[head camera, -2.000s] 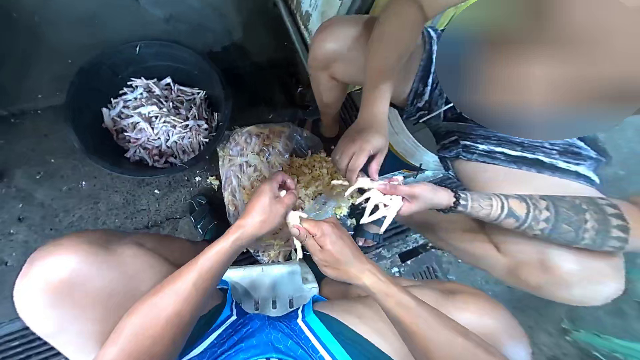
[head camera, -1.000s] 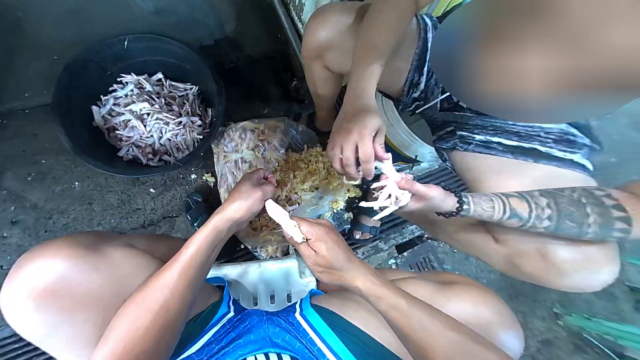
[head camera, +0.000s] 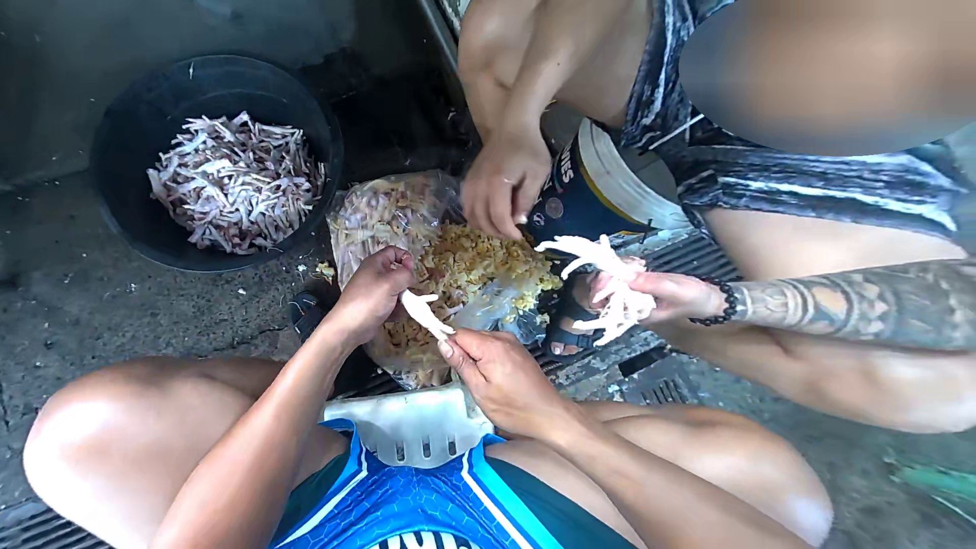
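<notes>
My right hand (head camera: 507, 377) pinches one end of a pale chicken foot (head camera: 425, 313) between thumb and fingers. At its other end is my left hand (head camera: 379, 290), fingers curled; whether it grips the foot cannot be told. Just beyond my hands, a clear plastic bag (head camera: 374, 202) lies on the ground with chicken feet inside and yellow peeled skin (head camera: 480, 263) heaped on it. Opposite me, a co-worker's tattooed arm ends in a hand (head camera: 675, 297) holding a bunch of whitish chicken feet (head camera: 610, 286). The co-worker's other hand (head camera: 503, 183) hangs over the yellow heap.
A round black basin (head camera: 217, 69) holding a pile of chicken feet (head camera: 240, 183) stands at the upper left. A dark bucket with a white inside (head camera: 625, 179) stands by the co-worker's knee. Metal grating (head camera: 698, 255) runs along the ground. My knees flank the bag's near side.
The co-worker's free hand has moved away from the bunch, toward the heap. The chicken foot between my hands has changed its tilt.
</notes>
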